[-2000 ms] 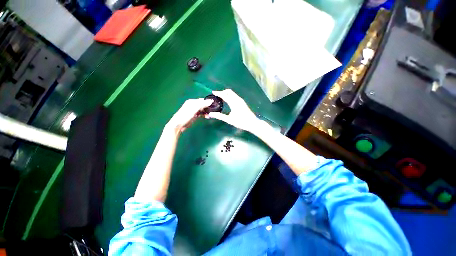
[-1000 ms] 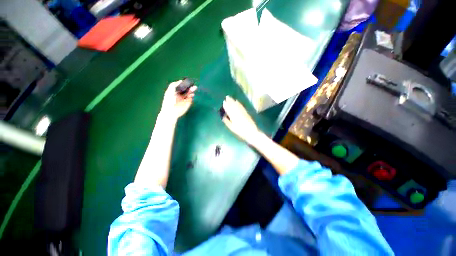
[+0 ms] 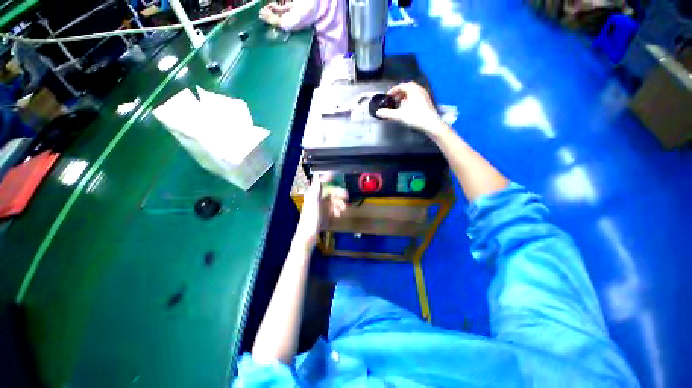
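My right hand [image 3: 413, 108] holds a round black part [image 3: 381, 106] over the flat top of the bench press [image 3: 349, 139], near the fixture and in front of the silver ram [image 3: 368, 38]. My left hand [image 3: 326, 205] is at the left end of the press front, over the left green button, with fingers apart and nothing seen in it. The red button [image 3: 370, 183] and right green button [image 3: 412, 182] show beside it. Another round black part [image 3: 207, 207] lies on the green belt. Small black pieces [image 3: 176, 298] lie in two blurred piles nearer me.
A white open carton [image 3: 216, 135] stands on the green belt [image 3: 99, 250]. Two more black parts are farther along. A person in a pink smock [image 3: 322, 19] is at the far end. A yellow frame [image 3: 422, 288] supports the press. A red-orange sheet [image 3: 25, 182] lies far left.
The view has turned right to the press. My right hand has moved onto the press top with a black part. My left hand has let go of its part and moved to the press front.
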